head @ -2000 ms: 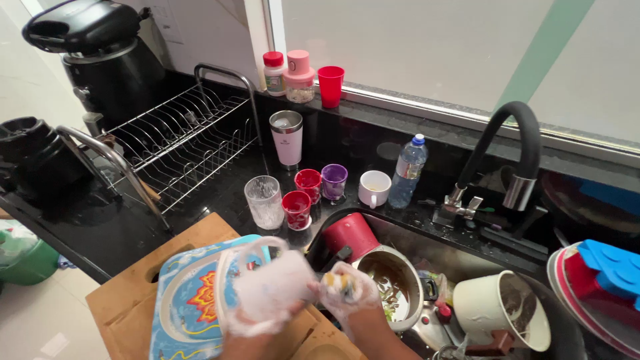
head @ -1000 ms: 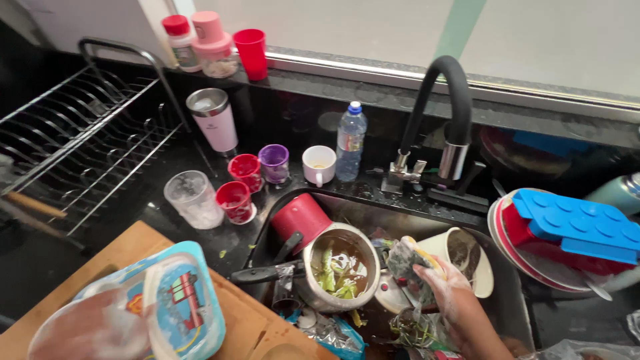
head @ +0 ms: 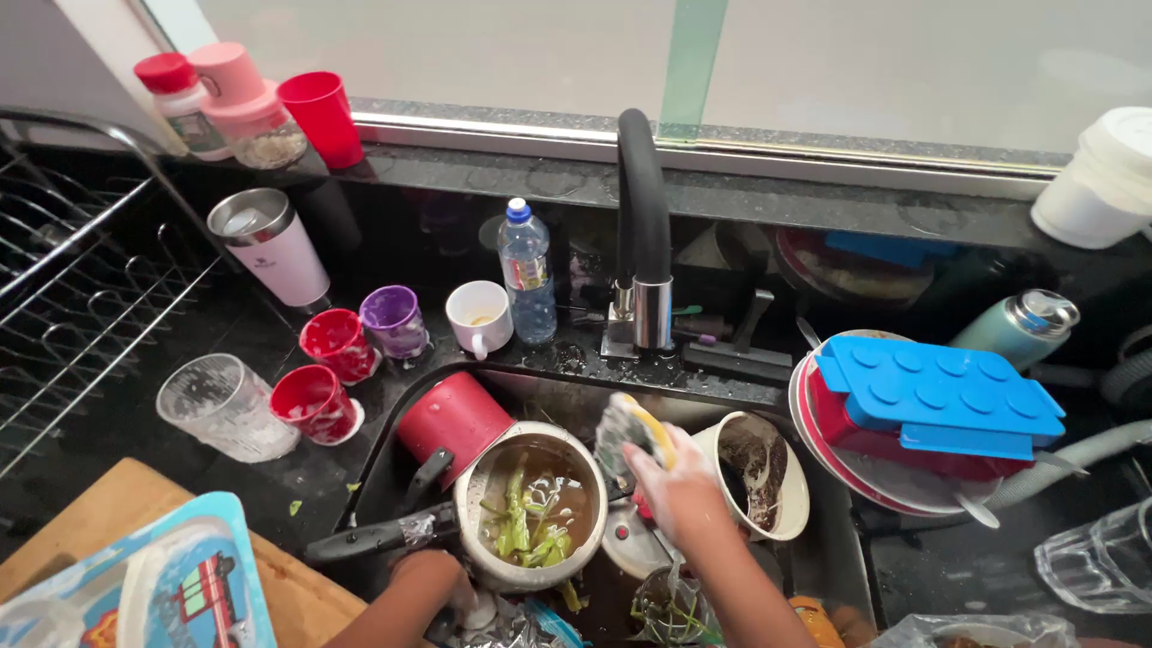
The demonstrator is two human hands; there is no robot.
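Observation:
My right hand [head: 679,481], wet with suds, holds a yellow and green sponge [head: 641,432] above the sink, between the pot and a cream container [head: 754,472] with dark residue inside. My left hand [head: 463,598] is low in the sink, just below the black handle of a metal pot [head: 531,508]; its fingers are partly hidden, and what they touch does not show clearly. Murky water and green leafy scraps fill the pot. A red pot [head: 454,423] leans beside it. Foil packaging [head: 517,625] lies near my left hand.
Soapy red cups [head: 313,403], a purple cup [head: 394,321], a clear tumbler [head: 225,405], a white mug [head: 479,319] and a water bottle [head: 528,270] stand behind the sink. Stacked plates with a blue brick-shaped lid [head: 945,387] stand right. A divided plate [head: 153,585] rests on a wooden board [head: 297,603].
My left hand, earlier holding a soapy pale item over the board, is now in the sink. My right hand still has the sponge. The view has shifted to the right.

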